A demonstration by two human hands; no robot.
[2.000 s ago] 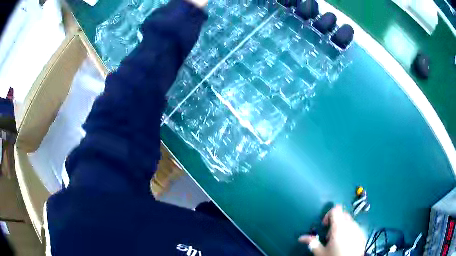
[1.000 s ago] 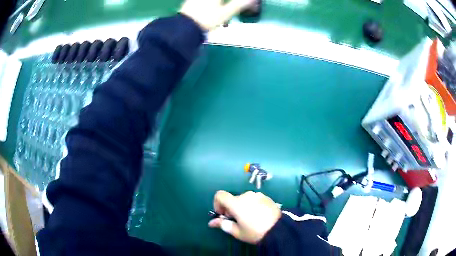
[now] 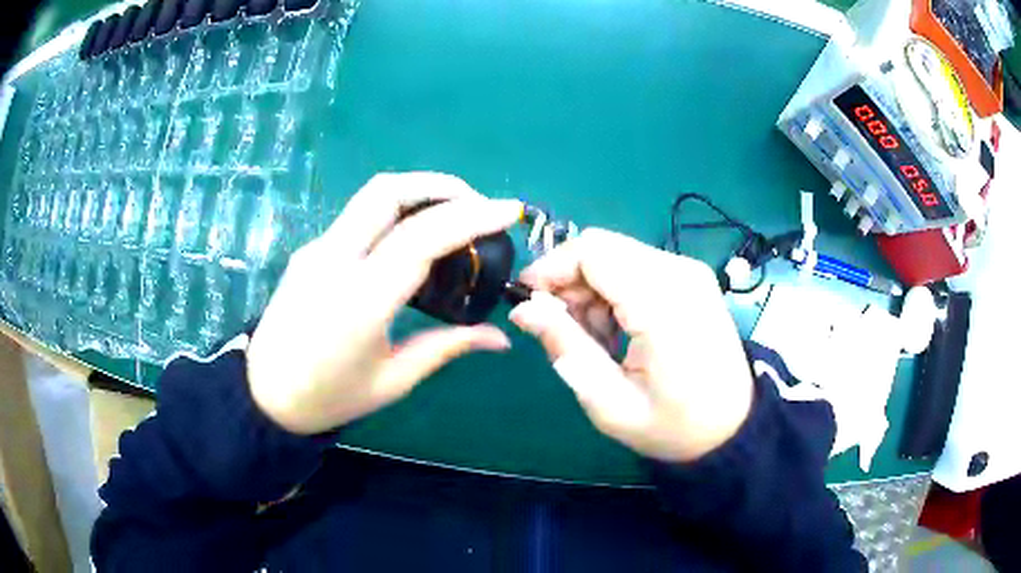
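My left hand (image 3: pixel 347 302) holds a rounded black charging case (image 3: pixel 468 278) above the green mat, with a thin orange line showing at its seam. My right hand (image 3: pixel 649 341) pinches the dark tip of the charging cable (image 3: pixel 517 292) close to the case's right side. Whether the tip touches the case is hard to tell. The earbuds (image 3: pixel 549 233) lie on the mat just behind my hands, partly hidden by my fingers.
A clear blister tray (image 3: pixel 168 190) lies at left, with black cases (image 3: pixel 168 17) in its far row. At right are the DC power supply (image 3: pixel 884 134) with red digits, a red block (image 3: pixel 920 257), a blue marker pen (image 3: pixel 845 272), white papers (image 3: pixel 834 347) and a black bar (image 3: pixel 938 375).
My left hand has come back from the far green surface with a black case. My right hand has risen from the mat with the cable tip, and both hands now meet in front of me.
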